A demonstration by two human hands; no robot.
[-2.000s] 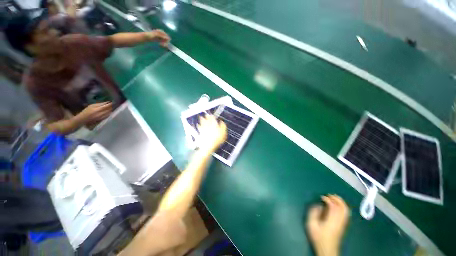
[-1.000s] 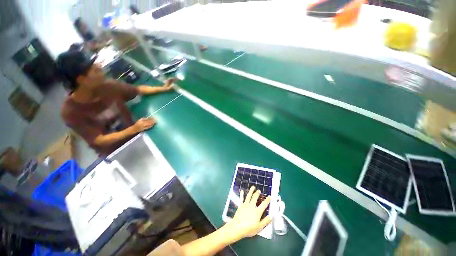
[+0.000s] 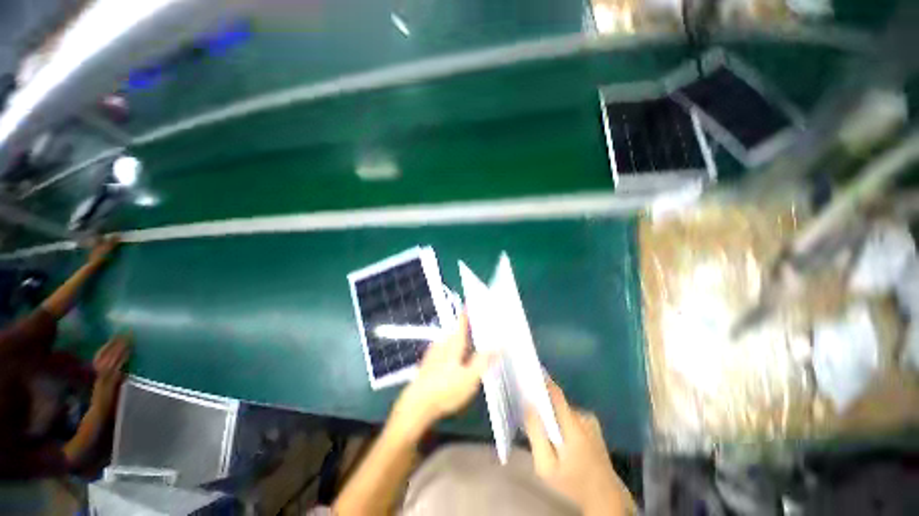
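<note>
Two solar panels (image 3: 522,348) stand on edge in front of me like an open book, their white backs showing. My left hand (image 3: 443,373) is at the left side of the pair, fingers on its white face. My right hand (image 3: 572,443) holds the pair at its lower right edge. Another solar panel (image 3: 396,310) lies dark face up on the green bench just left of my left hand, with a bit of white cord at its right edge. The picture is blurred.
Two dark panels (image 3: 657,139) overlap beyond the pale rail (image 3: 403,215). A film-covered tan board (image 3: 695,333) with crumpled white rags (image 3: 844,353) is at right, a blurred tool above it. A person's hands (image 3: 111,355) rest at far left, near a grey-white machine (image 3: 173,428).
The view has swung right. My left hand has left the panel lying on the bench and is now on the pair. My right hand has come into view holding the pair.
</note>
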